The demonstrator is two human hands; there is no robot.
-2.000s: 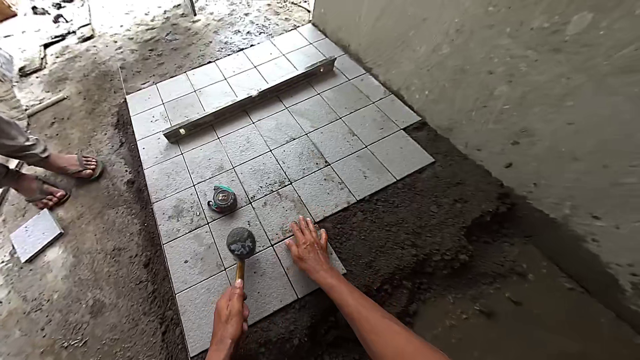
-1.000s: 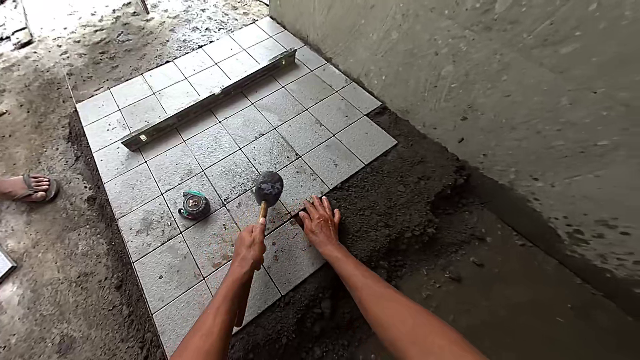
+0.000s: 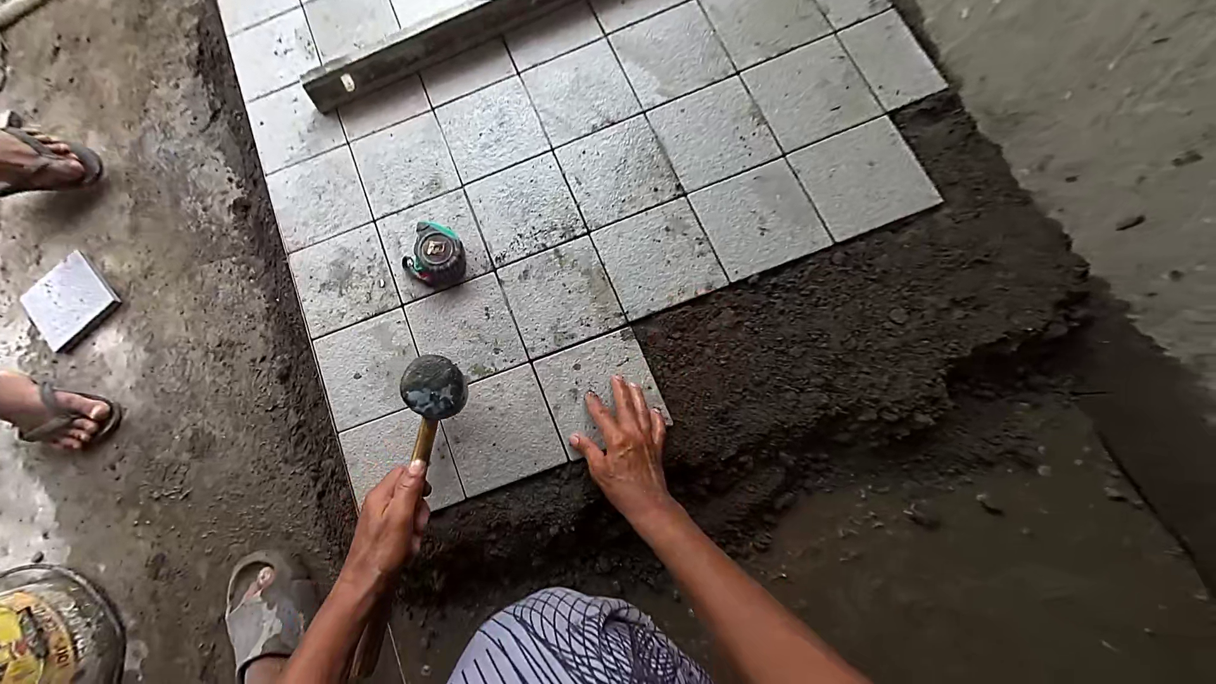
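Observation:
My left hand [image 3: 389, 521] is closed around the wooden handle of a rubber mallet [image 3: 434, 387], whose dark round head is over the pale floor tiles near the laid area's lower left. Fingers spread, my right hand [image 3: 627, 445] rests on the end tile [image 3: 594, 380] of the nearest row, beside the bare mortar bed. A tape measure [image 3: 436, 255] with a green and black case lies on the tiles above the mallet. Farther up, a long metal level [image 3: 418, 52] lies across the tiles, cut off by the top edge of the view.
Dark mortar [image 3: 836, 323] borders the tiles on the right, next to a rough plastered wall [image 3: 1092, 114]. A loose tile [image 3: 69, 300] lies on the muddy floor at left, near another person's sandalled feet [image 3: 66, 413]. A bucket [image 3: 57, 627] stands at the lower left.
The view has tilted down, so my knee, a sandal and the bucket now show. My left hand still holds the mallet, and my right hand stays by the end tile.

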